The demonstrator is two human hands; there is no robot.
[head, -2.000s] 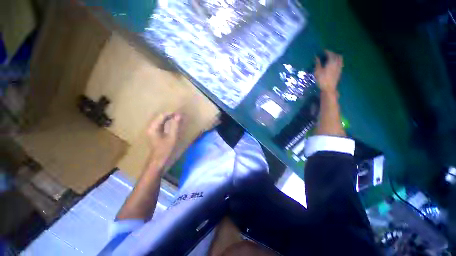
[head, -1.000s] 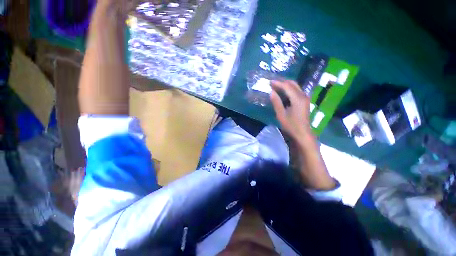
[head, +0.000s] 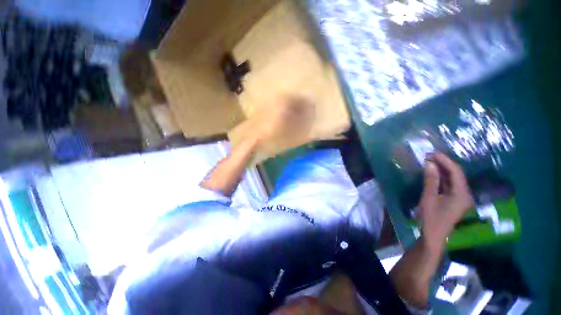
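My left hand (head: 286, 120) is blurred over the open large brown carton (head: 206, 98); whether it holds anything is unclear. A black cross-shaped part (head: 235, 74) lies in the carton. My right hand (head: 446, 194) is over the green bench, fingers curled with the fingertips close together; any small piece between them cannot be made out. It is beside a clear bag with a white label (head: 420, 147). A loose pile of shiny silver pieces (head: 478, 132) lies beyond it. The green and black fixture (head: 492, 224) is partly behind my right hand.
Whitish-clear blister trays (head: 381, 74) with silver pieces on top are at the upper right, beside the carton. A small white-and-black box (head: 464, 289) is at the lower right. A large white panel (head: 111, 203) is at the left, below the bench.
The view has turned towards the carton. My left hand has moved from the trays' far side back over the carton. My right hand is still by the labelled bag, fingers drawn closer together.
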